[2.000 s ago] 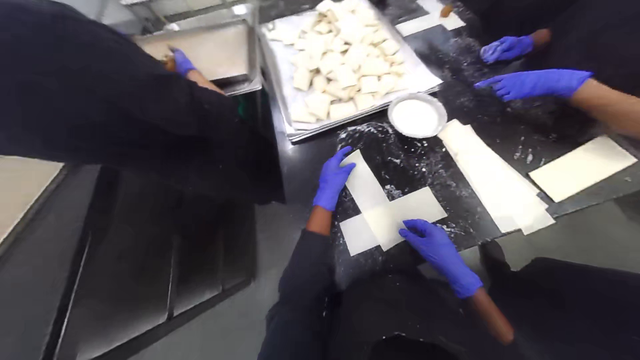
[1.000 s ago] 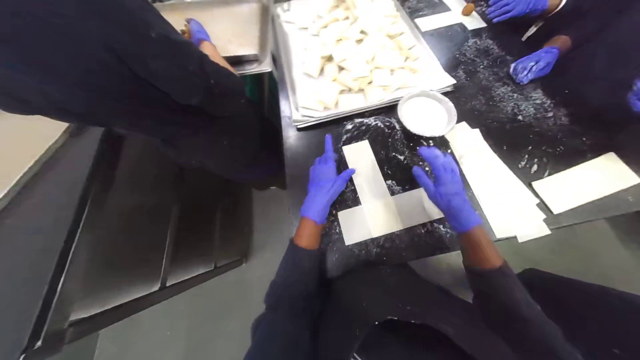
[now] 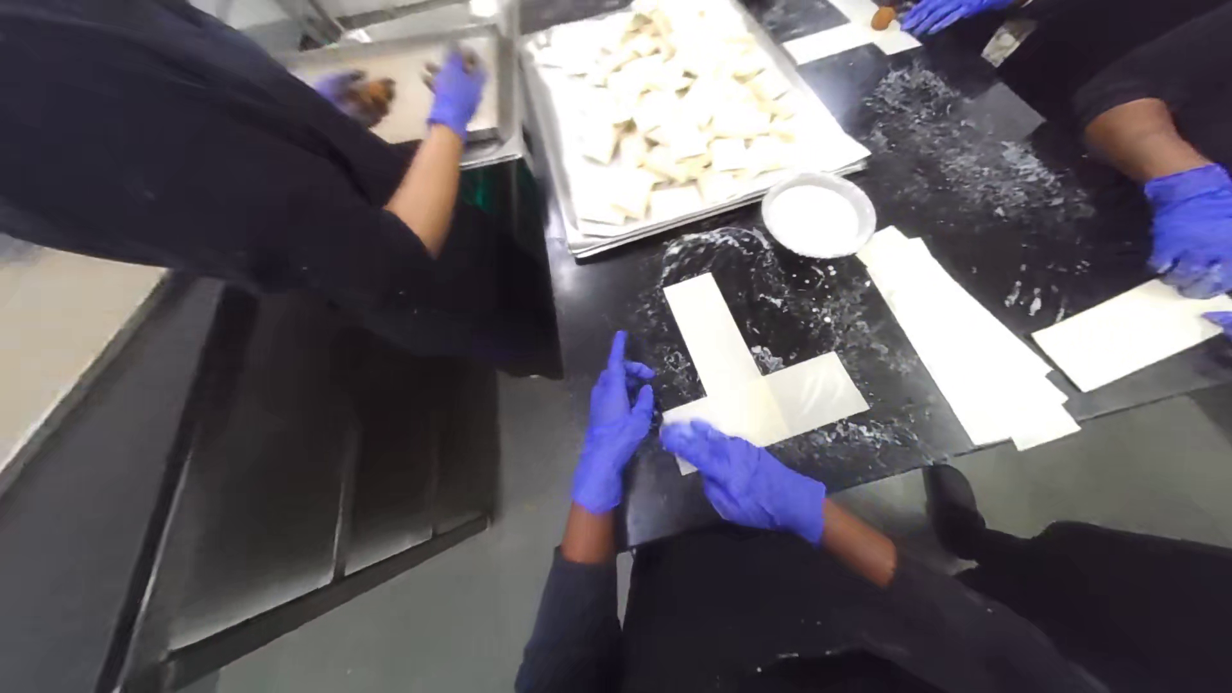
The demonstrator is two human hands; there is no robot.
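Note:
My left hand [image 3: 614, 423], in a blue glove, is beside the left end of two crossed pale dough strips [image 3: 730, 380], its fingers apart and holding nothing. My right hand [image 3: 746, 476], also gloved, lies over the lower left end of the strips; whether its fingers grip the dough is hard to tell. One strip runs lengthwise, the other crosses it. Beyond them stands a round metal bowl of white powder [image 3: 818, 216]. A fanned stack of dough strips [image 3: 967, 346] lies to the right on the floured black table.
A lined tray heaped with cut dough pieces [image 3: 577, 207] stands at the back. At left, a person's gloved hands [image 3: 456, 91] are over another tray [image 3: 404, 58]. At right, a co-worker's gloved hand [image 3: 1193, 231] touches a pale dough sheet [image 3: 1126, 337]. The table's near edge is below the strips.
My right hand has moved left and nearer, from the right end of the crossing strip to its left end. A co-worker's hand has come to the dough sheet at right.

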